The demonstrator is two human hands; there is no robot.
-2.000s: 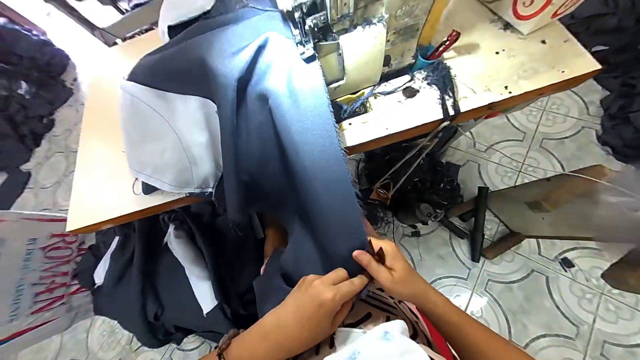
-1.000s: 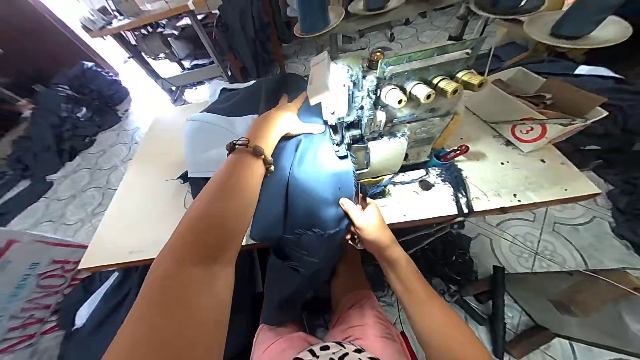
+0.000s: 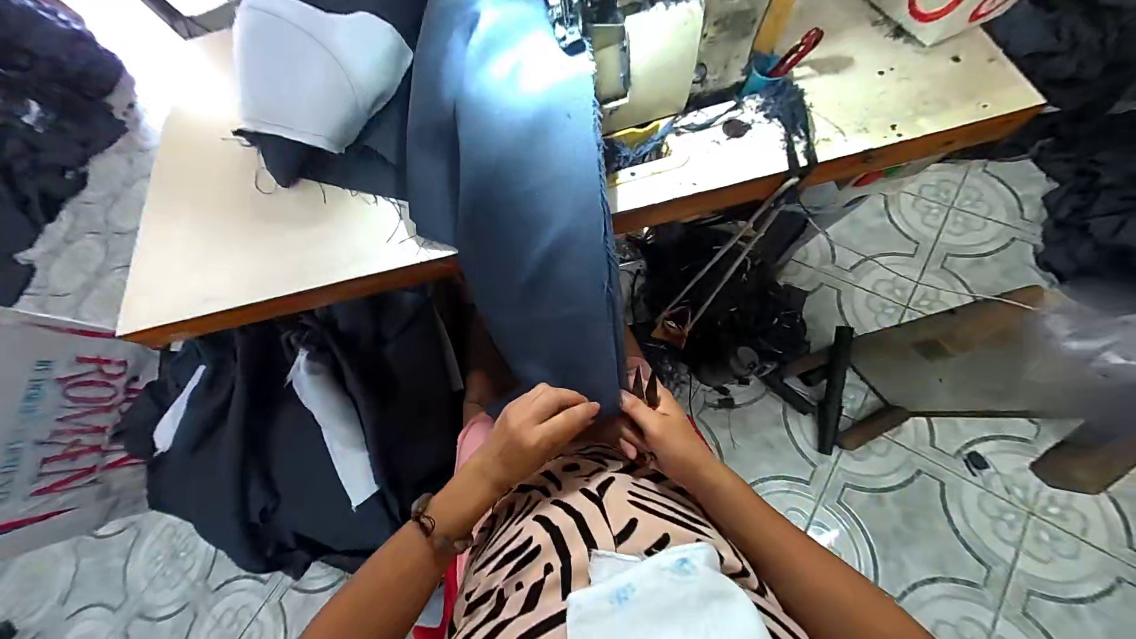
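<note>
A long dark blue fabric piece (image 3: 541, 231) runs from the overlock sewing machine (image 3: 652, 53) down over the table edge toward my lap. My left hand (image 3: 537, 435) grips its lower end. My right hand (image 3: 661, 430) pinches the lower right corner and also holds thread snips (image 3: 645, 388), whose dark pointed blades stick up between the fingers. Frayed threads line the fabric's right edge. A light grey pocket-like piece (image 3: 319, 75) lies on the table left of the blue fabric, over darker cloth.
The wooden sewing table (image 3: 222, 257) has a raised machine at its back. A blue cup (image 3: 761, 75) with red-handled scissors (image 3: 796, 51) stands to the right. Dark garments (image 3: 293, 461) hang below the table; a wooden stool (image 3: 958, 355) stands on the tiled floor at right.
My left hand has come back from beside the machine to the fabric's lower end. My right hand has also moved down toward my lap. The view has tilted down.
</note>
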